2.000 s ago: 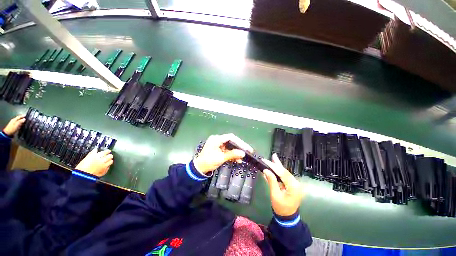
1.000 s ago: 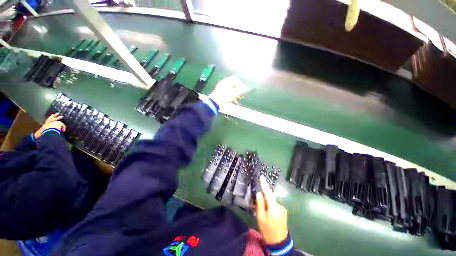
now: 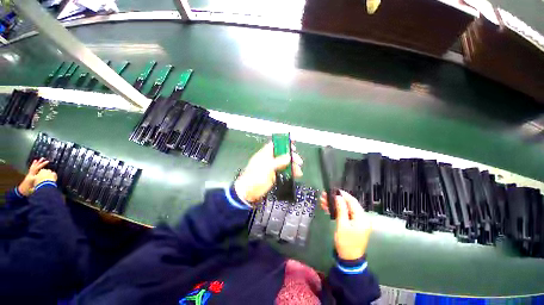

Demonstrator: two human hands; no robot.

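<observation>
My left hand [image 3: 260, 174] holds a black part with a bright green circuit board [image 3: 281, 145] at its upper end, upright above the row of remotes. My right hand [image 3: 348, 221] holds a plain long black back cover [image 3: 328, 175] by its lower end, just left of the pile of back covers [image 3: 416, 189]. The two held parts are apart. The assembled remotes [image 3: 281, 221] lie in a short row in front of me, their upper ends partly hidden by my left hand and its part.
Front shells [image 3: 181, 130] are piled left of centre along the white strip [image 3: 253, 125]. Circuit boards [image 3: 161, 76] stand beyond it, behind a slanting metal post [image 3: 82, 53]. A coworker's hands [image 3: 37, 177] touch a black row [image 3: 85, 173] at left. A blue bin [image 3: 459, 299] shows below the bench edge.
My left hand has come back from the far side of the strip with the green-board part. My right hand has left the remotes row and now holds a back cover. One nearer circuit board is gone.
</observation>
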